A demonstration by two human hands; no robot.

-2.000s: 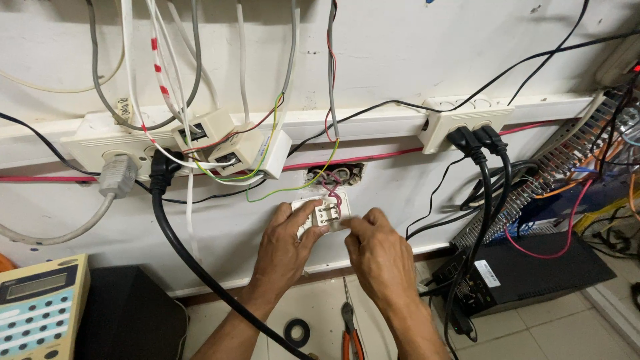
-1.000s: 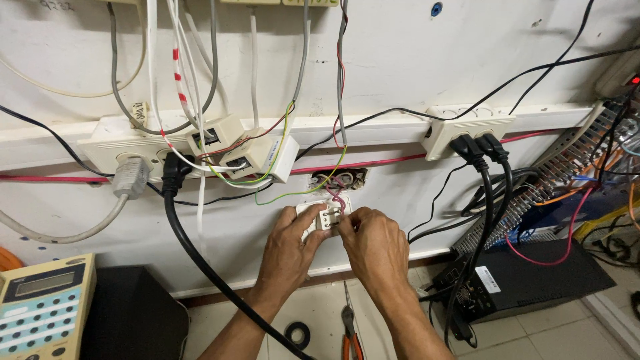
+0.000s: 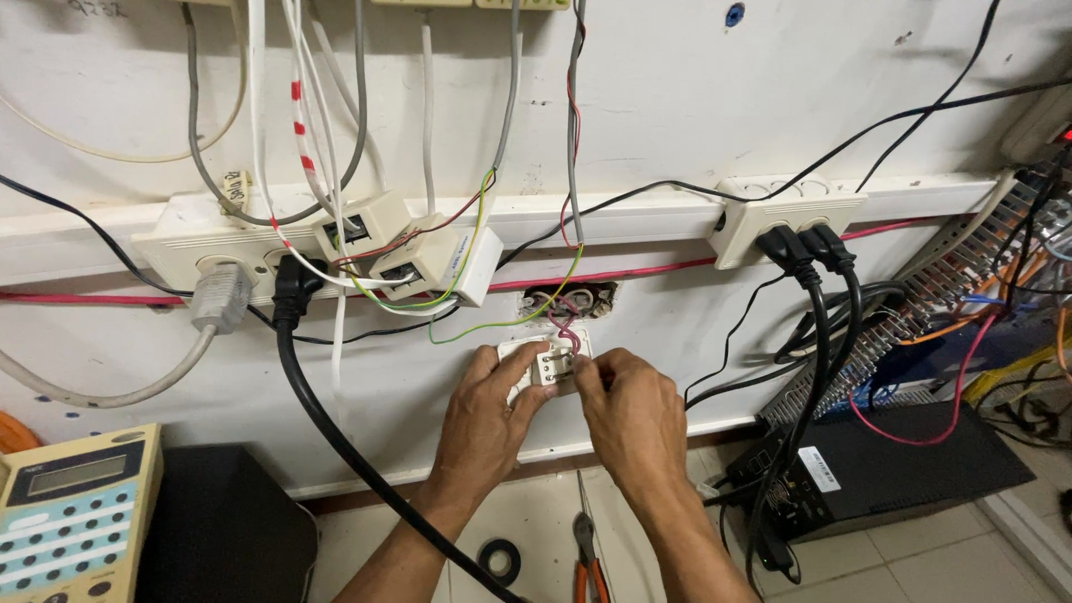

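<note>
My left hand (image 3: pixel 486 410) holds a white electrical outlet plate (image 3: pixel 519 353) by its left side, its back with the terminal block (image 3: pixel 554 367) facing me. The fingertips of my right hand (image 3: pixel 632 410) pinch at the block's right edge, where a wire end appears to be; the exact grip is hidden. Reddish-purple wires (image 3: pixel 569 333) run from the block up into an open recessed wall box (image 3: pixel 578 300). A green-yellow wire (image 3: pixel 502 322) passes just above the plate. Pliers with orange handles (image 3: pixel 584 540) and a roll of black tape (image 3: pixel 499 561) lie on the floor below.
A thick black power cord (image 3: pixel 335 444) crosses in front of my left forearm. Surface sockets with plugs (image 3: pixel 230 289) are at left, another socket box (image 3: pixel 770 222) at right. Below stand a beige desk phone (image 3: pixel 75 511), a black box (image 3: pixel 218 519) and a black device (image 3: pixel 904 469) among cables.
My right hand's fingers have closed in on the terminal block's right side since the earliest frame. My left hand keeps its hold on the plate.
</note>
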